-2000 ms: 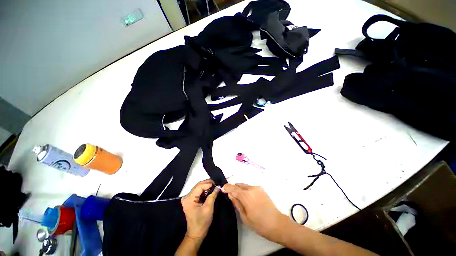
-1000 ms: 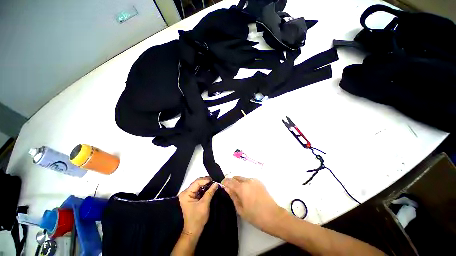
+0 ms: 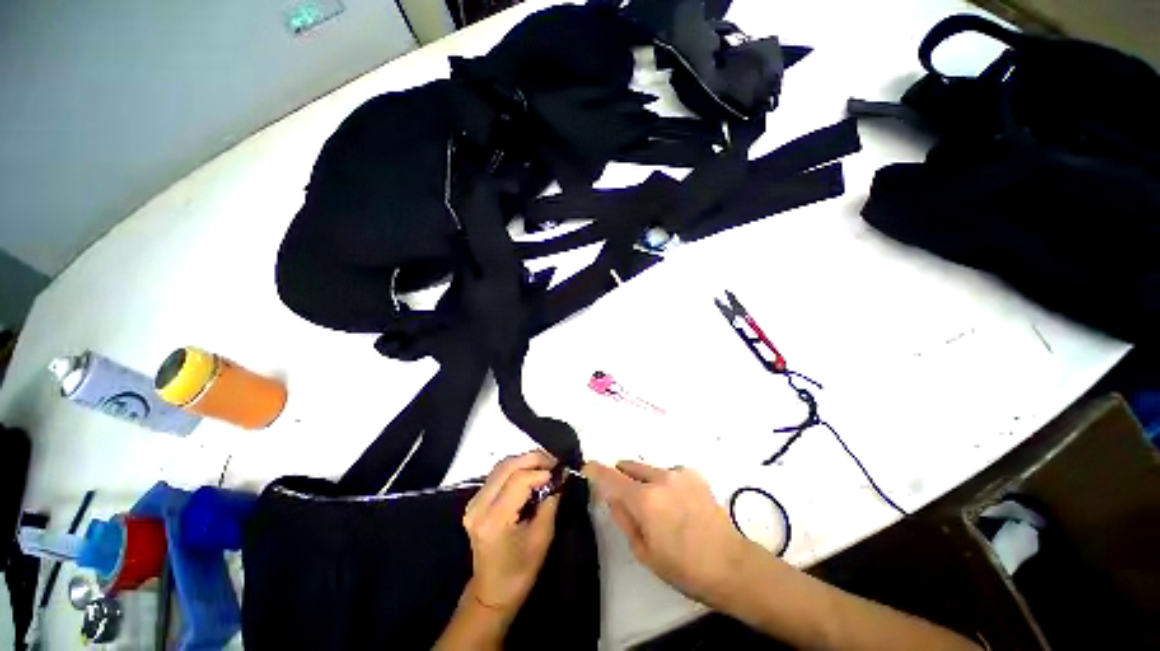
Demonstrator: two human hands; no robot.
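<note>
My left hand [image 3: 511, 528] is at the lower middle, over a black fabric panel [image 3: 369, 560] with a pale edge line. Its fingers pinch a small dark fitting with light specks at the end of a black strap [image 3: 522, 401]. My right hand [image 3: 668, 521] is just right of it, its thumb and forefinger together near a tiny pale bit at the strap. Whether the right fingers hold that bit is too small to tell. The strap runs up into a pile of black bags [image 3: 382, 204].
Thread snips [image 3: 756, 333] with a dark cord and a small pink object [image 3: 603, 383] lie right of the strap. A black bag [image 3: 1030, 191] is at right. A spray can [image 3: 121, 394], orange bottle [image 3: 229, 389] and blue tray [image 3: 191, 572] are left. A cardboard box [image 3: 1081, 509] is lower right.
The strap near my fingers now bends more to the right. My right hand has shifted slightly right and down, with its fingers more extended. The view has shifted a little.
</note>
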